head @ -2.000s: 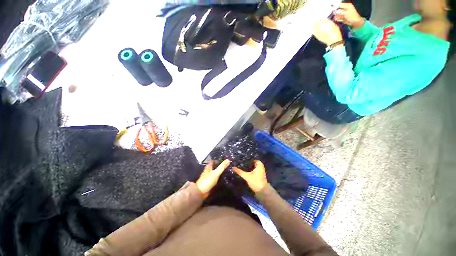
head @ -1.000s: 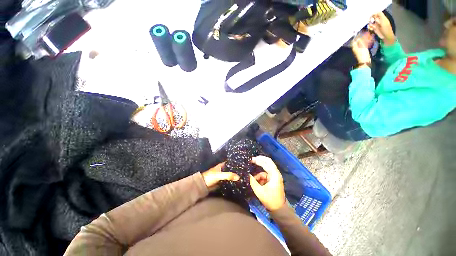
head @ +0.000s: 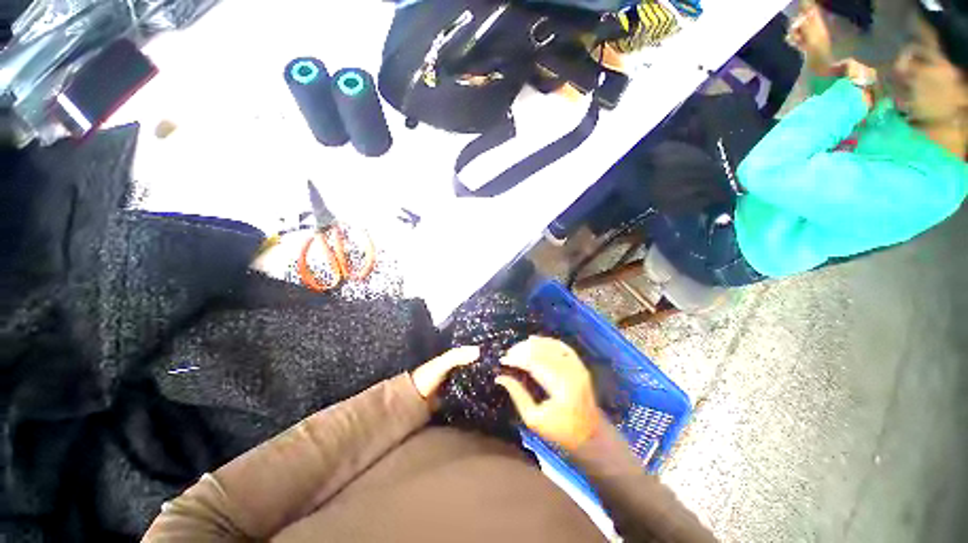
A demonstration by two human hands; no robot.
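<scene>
A bundle of loose black trim with pale specks (head: 474,401) lies between my hands, above the lap and the near side of the blue basket (head: 667,395). My left hand (head: 448,368) holds its left side, the fingers partly hidden by the bundle. My right hand (head: 554,390) pinches it from the right with thumb and bent fingers. The dark tweed-like garment (head: 287,350) spreads over the table's near edge at the left, with a short pale line, perhaps a pin (head: 183,370), on it.
Orange-handled scissors (head: 336,258) lie beyond the garment. Two black thread cones (head: 338,109), a black bag (head: 441,74) with a strap, a phone (head: 106,85) and clear plastic (head: 64,42) are on the white table (head: 228,111). A person in teal (head: 849,202) sits at the right.
The bundle, a narrow upright clump a second ago, is now spread wider between my hands. My right hand has shifted slightly left. The seated person has raised their hands and arm.
</scene>
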